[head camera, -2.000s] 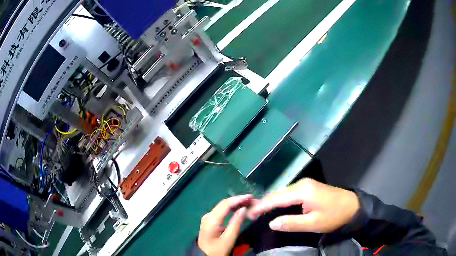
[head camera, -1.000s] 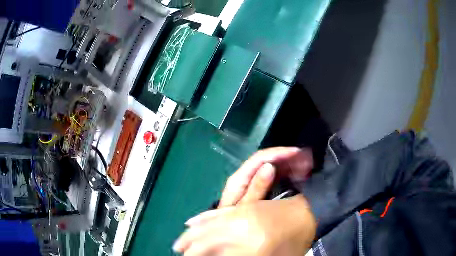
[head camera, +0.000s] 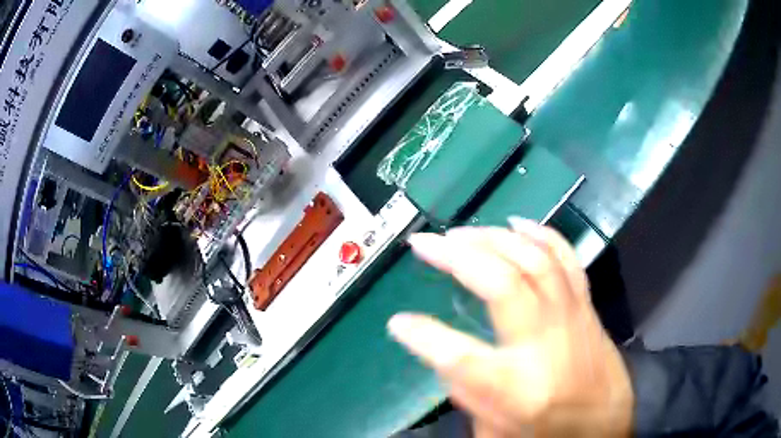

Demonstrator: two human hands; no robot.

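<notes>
My right hand reaches in from the lower right over the green bench. Its thumb and fingers are spread apart and nothing shows between them. The fingertips overlap the near part of the lower green panel. An upper green panel sits beside and above it, with a crinkled clear bag with whitish lines along its far side. My left hand is not in view.
A red push-button and a red-brown bar with holes sit on the white machine base. Yellow and red wiring and a dark screen are at left. A metal latch is at the rail corner.
My hands were close together over the bench edge, then overlapping. Now my right hand is raised and spread near the panels, and my left hand has left the picture. The view has shifted.
</notes>
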